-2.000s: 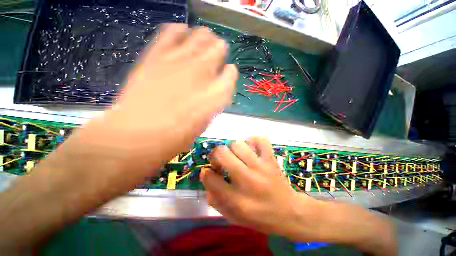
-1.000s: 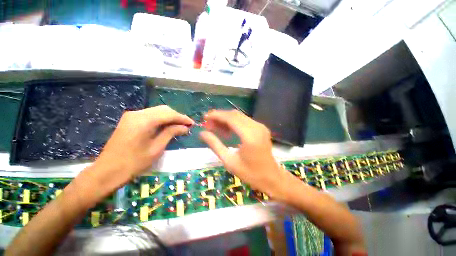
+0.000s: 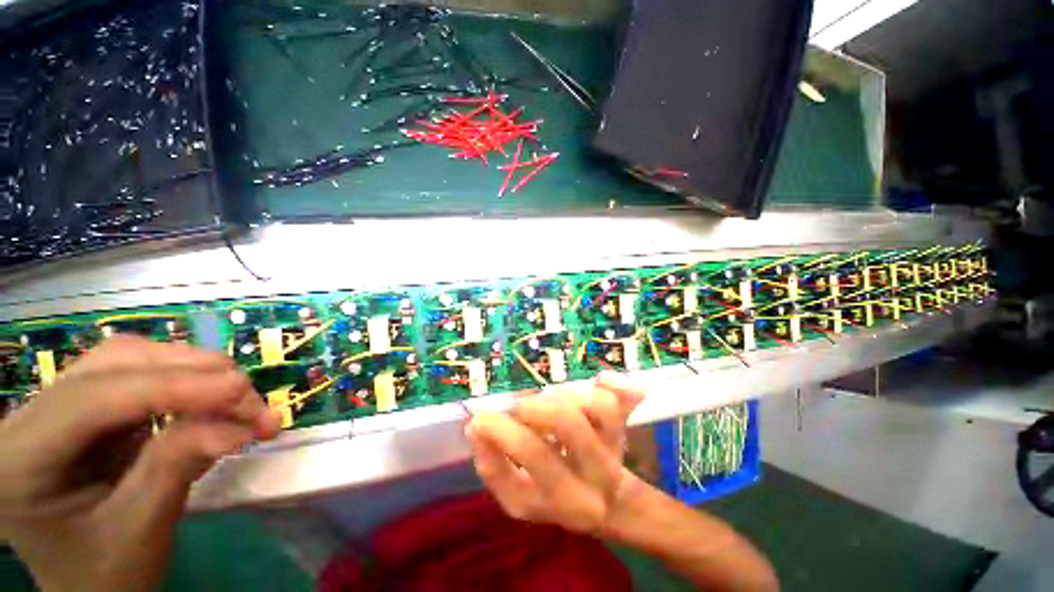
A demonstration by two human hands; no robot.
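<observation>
A long circuit board panel point(image 3: 433, 338) lies between pale rails, with yellow blocks and slanting yellow wires. My left hand point(image 3: 139, 428) is over the panel's left part, fingers bent together near a yellow block; its blurred fingertips do not show whether they hold a wire. My right hand point(image 3: 561, 451) is at the near rail, palm partly turned up and fingers curled; a thin dark line shows by its fingertips, but a grip is not clear. Red lead wires point(image 3: 476, 130) lie in a pile on the green mat. Black lead wires point(image 3: 393, 58) lie loose behind them.
A black wire tray point(image 3: 104, 127) is at the far left. A second black tray point(image 3: 705, 93) is tilted at back right, with thin pointed tweezers point(image 3: 555, 72) beside it. The near rail point(image 3: 347, 463) runs below the boards. A blue bin point(image 3: 711, 451) with pale green wires is below right.
My hands were together above the mat and are now apart and lower, left over the boards and right at the near rail. The view has tilted down.
</observation>
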